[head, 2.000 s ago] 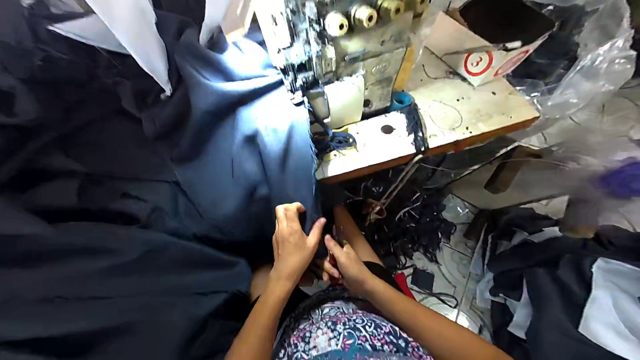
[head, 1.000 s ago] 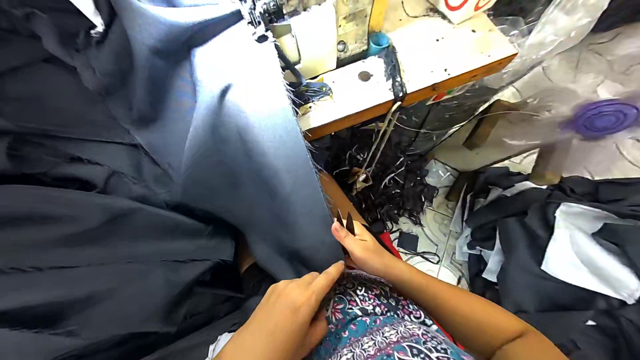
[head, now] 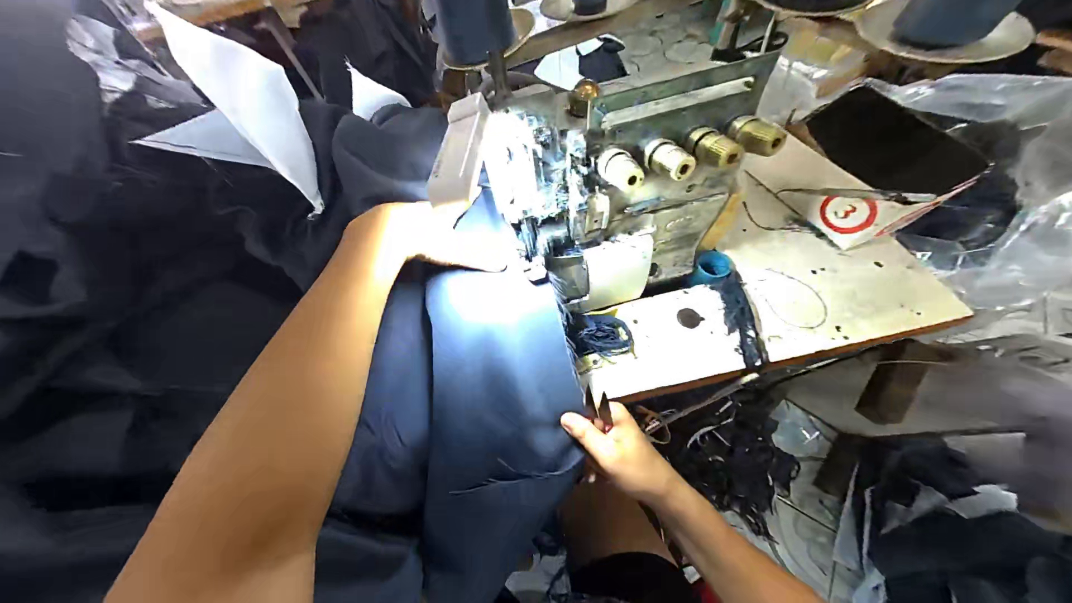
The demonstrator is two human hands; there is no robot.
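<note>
Under the bright lamp of an overlock sewing machine (head: 670, 184), my left hand (head: 456, 239) rests on navy fabric (head: 502, 377) just left of the presser foot; glare hides its fingers. The fabric's frayed right edge runs from the foot down to my right hand (head: 615, 444). That hand holds the edge between thumb and fingers, with small dark thread snips (head: 600, 409) tucked in it, blades pointing up. A blue thread tangle (head: 603, 333) lies on the machine table beside the fabric edge.
The white machine table (head: 837, 301) bears a blue ring-shaped cap (head: 712, 266) and an open carton (head: 871, 205). Thread cones (head: 473, 29) stand behind. Dark fabric (head: 126, 335) is heaped at left, dark scraps (head: 737, 461) lie below the table, and white pieces (head: 243, 109) lie upper left.
My left hand has moved from the near part of the fabric up to the presser foot. The right hand still has the snips. The view has shifted back up toward the machine.
</note>
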